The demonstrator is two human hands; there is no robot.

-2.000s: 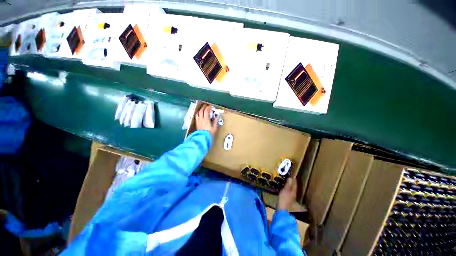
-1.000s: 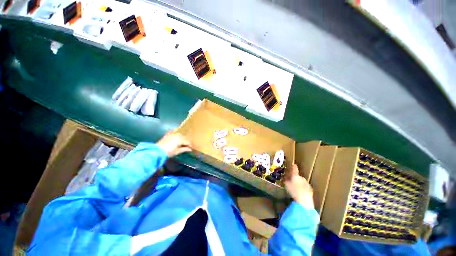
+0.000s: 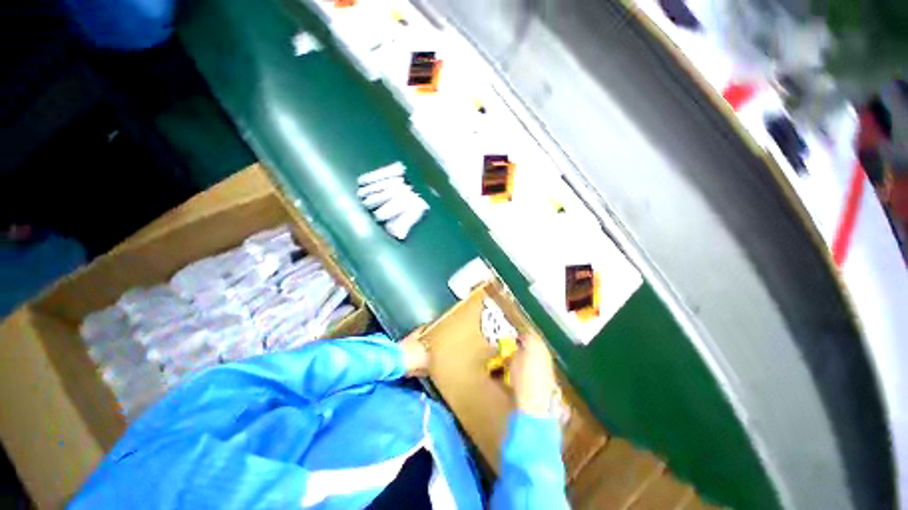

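The shallow brown working carton (image 3: 461,371) lies tilted at the belt's near edge. My left hand (image 3: 413,355) grips its left rim. My right hand (image 3: 535,373) is inside the carton with its fingers on yellow charger plugs (image 3: 503,360); the exact number is blurred. White coils (image 3: 495,323) lie in the carton's far corner, just beyond the plugs. My right hand and sleeve hide part of the carton's right side.
White retail boxes (image 3: 582,291) line the far side of the green belt (image 3: 637,374). Several white pouches (image 3: 393,199) lie on the belt. A large pouch carton (image 3: 55,364) stands at left. Brown cardboard flaps (image 3: 617,476) are at lower right.
The view has turned, bringing the pouch carton fuller into sight. My right hand has moved from the right rim into the carton, onto yellow plugs. The coils now lie in the far corner.
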